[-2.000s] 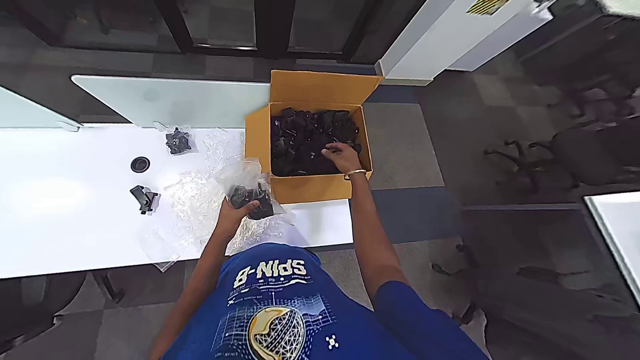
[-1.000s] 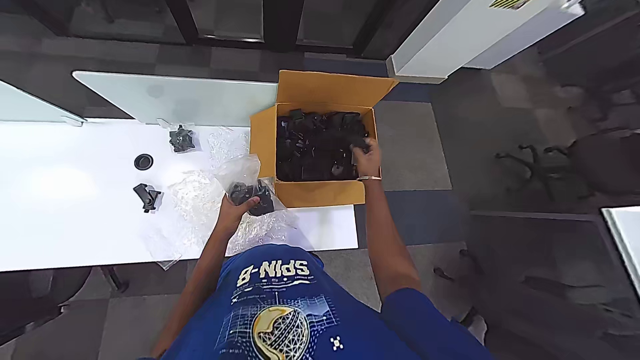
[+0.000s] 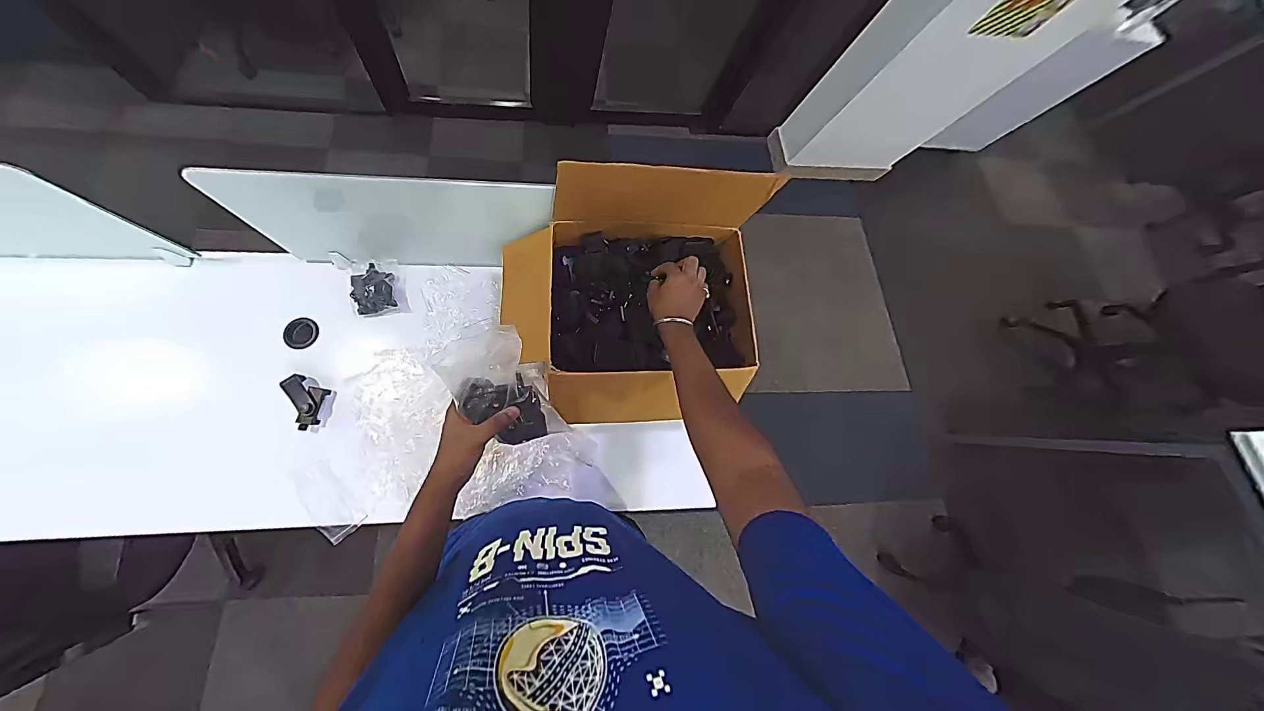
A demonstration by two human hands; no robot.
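Observation:
My left hand [image 3: 476, 434] grips a clear plastic bag [image 3: 484, 355] with black plastic parts [image 3: 509, 407] inside, just left of an open cardboard box [image 3: 622, 395]. The box is filled with many black parts [image 3: 612, 306]. Reaching into it from the near side, my right hand [image 3: 679, 288] has bent fingers among the parts; whether they hold one cannot be told. A black clamp-like part [image 3: 305, 400] and a round black disc [image 3: 300, 333] lie on the white table at the left. Behind them is a small bagged black part [image 3: 374, 289].
Crumpled clear plastic bags [image 3: 395, 405] spread over the white table [image 3: 148, 454], some hanging past its near edge. A frosted divider panel [image 3: 395, 212] stands along the far edge. The box's flaps are folded outward. Office chairs [image 3: 1086, 336] stand on the right.
My right hand has moved within the box, from its right side one second ago to nearer its middle. My left hand still holds the bag beside the box.

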